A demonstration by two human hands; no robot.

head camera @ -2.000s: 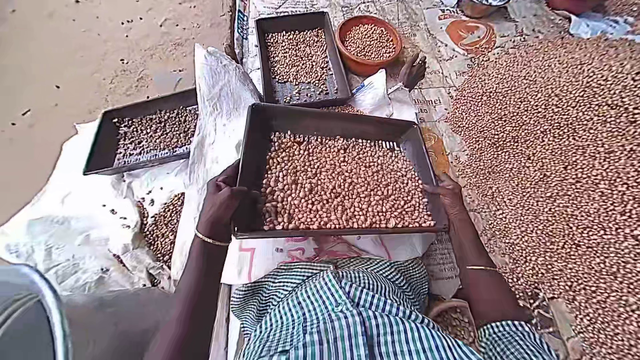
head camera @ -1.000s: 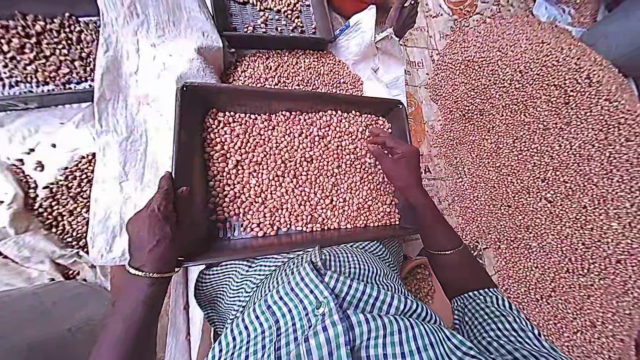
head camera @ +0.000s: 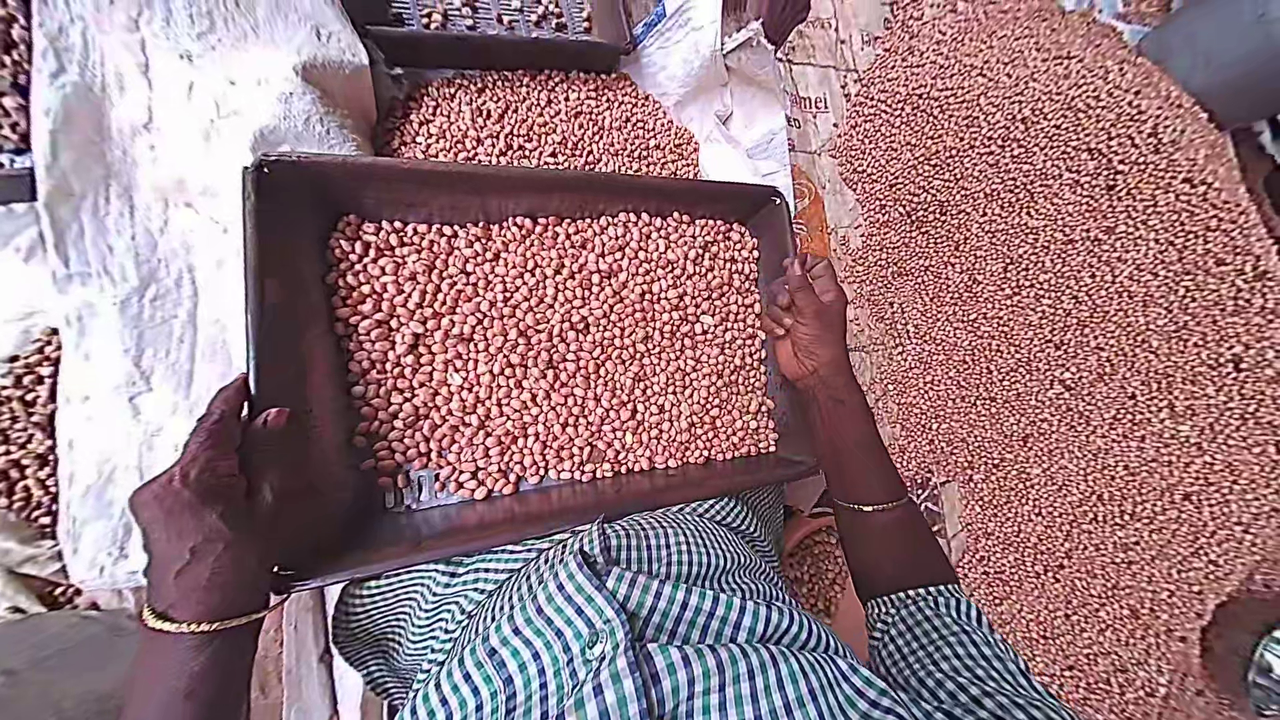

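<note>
A dark, slotted-bottom sieve tray is held up over my lap, with a layer of reddish-brown peanuts spread across it. My left hand grips its left side, the thumb over the wall and the other fingers partly hidden outside. At the right wall is my right hand, its fingers curled near the rim; whether they hold the rim or some nuts I cannot tell. Bare slots show at the tray's lower left corner. Beyond the far wall lies a pile of peanuts.
A second dark tray stands at the top. White woven sacking covers the left, beside darker nuts. A large peanut heap fills the right, with a person's leg or sleeve at its upper edge. An orange bowl of nuts sits beside my lap.
My right hand has moved from over the peanuts to the tray's right wall. Two seconds ago both hands held the tray's sides. The view has shifted closer over the tray.
</note>
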